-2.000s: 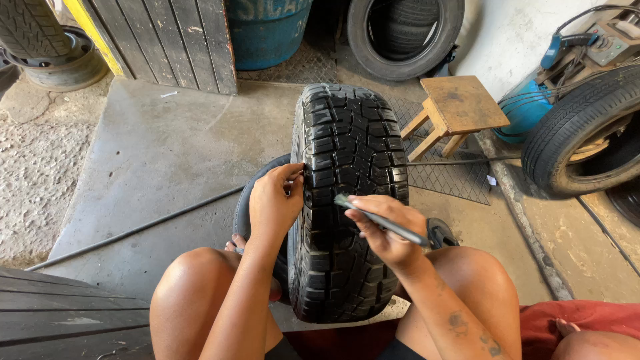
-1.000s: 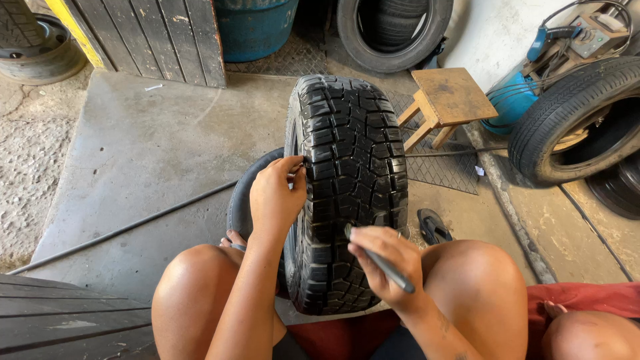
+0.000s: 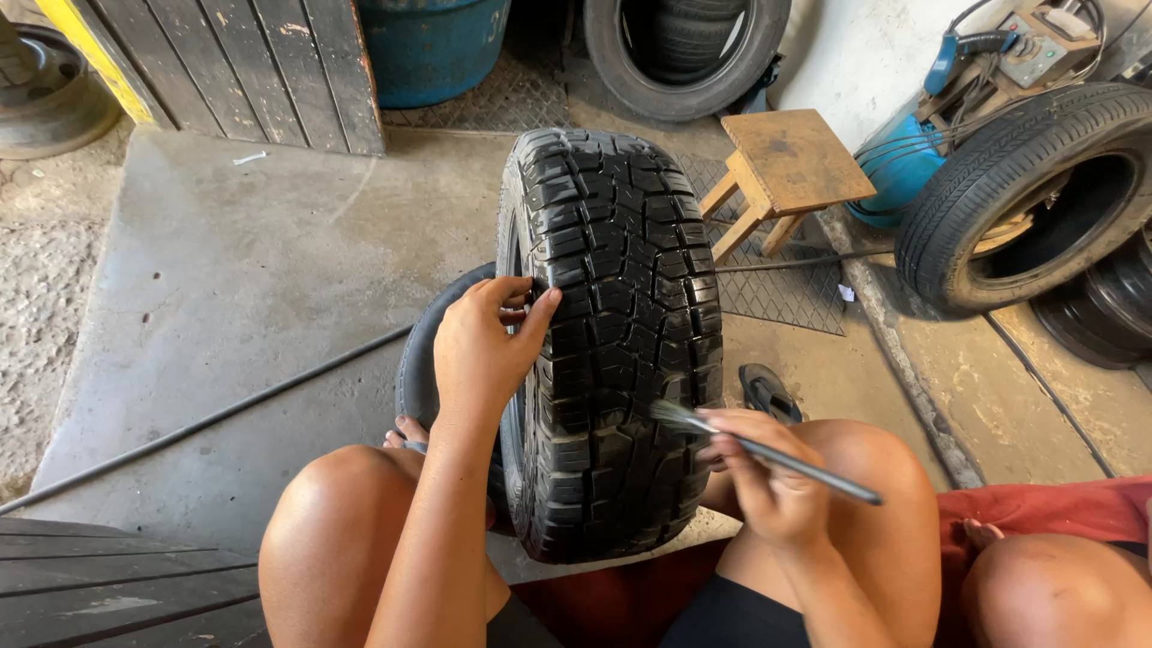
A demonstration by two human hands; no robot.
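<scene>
A black rubber tire [image 3: 621, 270] with blocky tread stands upright between my knees, its tread facing me and looking wet and shiny over much of its surface. My left hand [image 3: 490, 333] grips the tire's left edge, thumb on the outer shoulder and fingers curled inside the rim opening. In my right hand [image 3: 765, 468] is a paintbrush [image 3: 801, 465] with a dark handle; its bristles are at the lower middle of the tread. Lower down, the tread looks duller. Behind the tire, at left, part of another black tire or tube [image 3: 421, 360] lies on the floor.
A wooden stool [image 3: 796, 162] stands beyond the tire at right. Further right, a tire [image 3: 1008, 198] leans near a blue container [image 3: 900, 171]. More tires [image 3: 684, 54] and a blue tub [image 3: 432, 54] stand at the back. A hose [image 3: 225, 412] crosses the floor. Another person's knee [image 3: 1057, 589] shows at lower right.
My right hand has moved the brush lower on the tread since the earliest frame. My left hand keeps its hold at the tire's left edge.
</scene>
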